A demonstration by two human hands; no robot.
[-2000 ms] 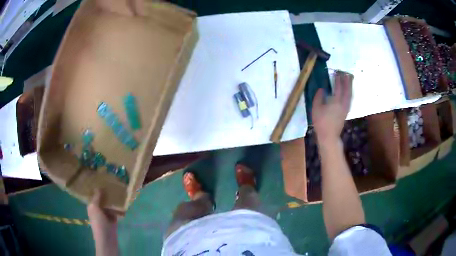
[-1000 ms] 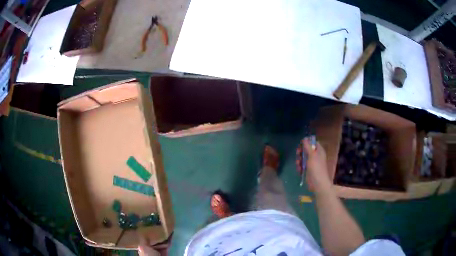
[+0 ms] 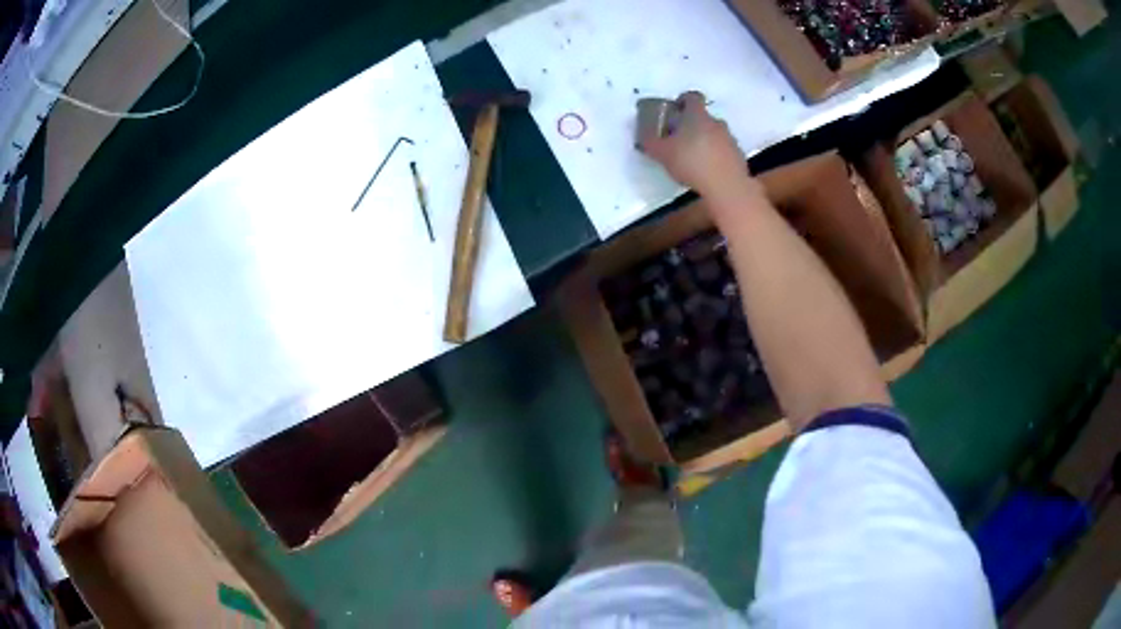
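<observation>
My right hand reaches over the white sheet on the right, its fingers closed around a small grey-brown roll, perhaps tape. The hand covers part of the roll. A thin ring lies left of it. The shallow cardboard tray is at the lower left, cut off by the edge, with a green strip in it. My left hand is not in view.
A hammer, a hex key and a thin tool lie on the shelf. Below are an open carton of dark cylindrical parts and a carton of whitish parts. A carton of small glittering parts is at the top right.
The view has swung right. My right hand has moved from above the floor onto the roll; the blue-silver parts it held no longer show. The tray is now partly out of view, and my left hand has left it.
</observation>
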